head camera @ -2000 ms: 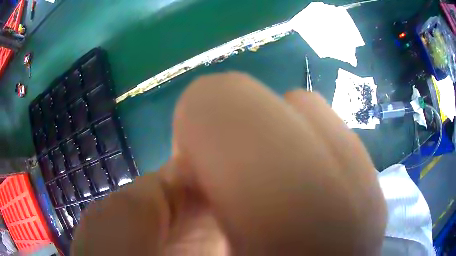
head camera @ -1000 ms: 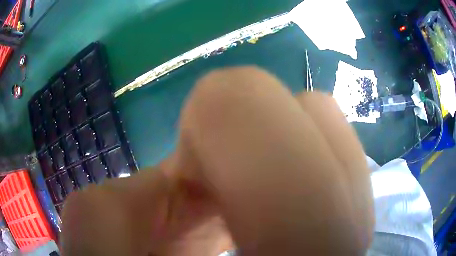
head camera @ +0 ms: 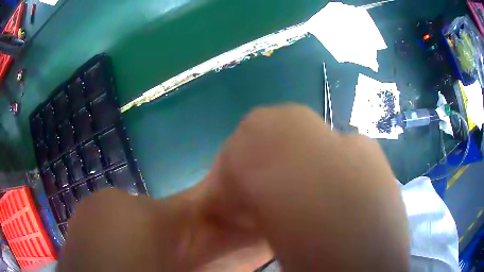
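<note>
Large, blurred bare skin fills the lower middle, very close to the camera. My right hand [head camera: 323, 186] appears to be the larger mass, beside a pale sleeve [head camera: 432, 226]. A second rounded mass at the lower left joins it visually; I cannot tell if it is my left hand or part of the same hand. The fingertips are hidden or cut off by the bottom edge. A small dark edge shows at the bottom middle, too little to name. No held object can be made out.
Glossy black blister tray [head camera: 79, 127] at left; orange-red tray [head camera: 26, 228] below it. White sheet [head camera: 347, 34], tweezers [head camera: 327, 98], paper with dark specks [head camera: 371, 106] and syringe [head camera: 416, 118] at right. Parts bin [head camera: 464, 50] at far right. Worn tape strip [head camera: 212, 66] crosses the green bench.
The top of the large skin mass is lower and farther right. The dip between the two rounded masses is wider. The bench view has shifted slightly; the tray and syringe keep their places.
</note>
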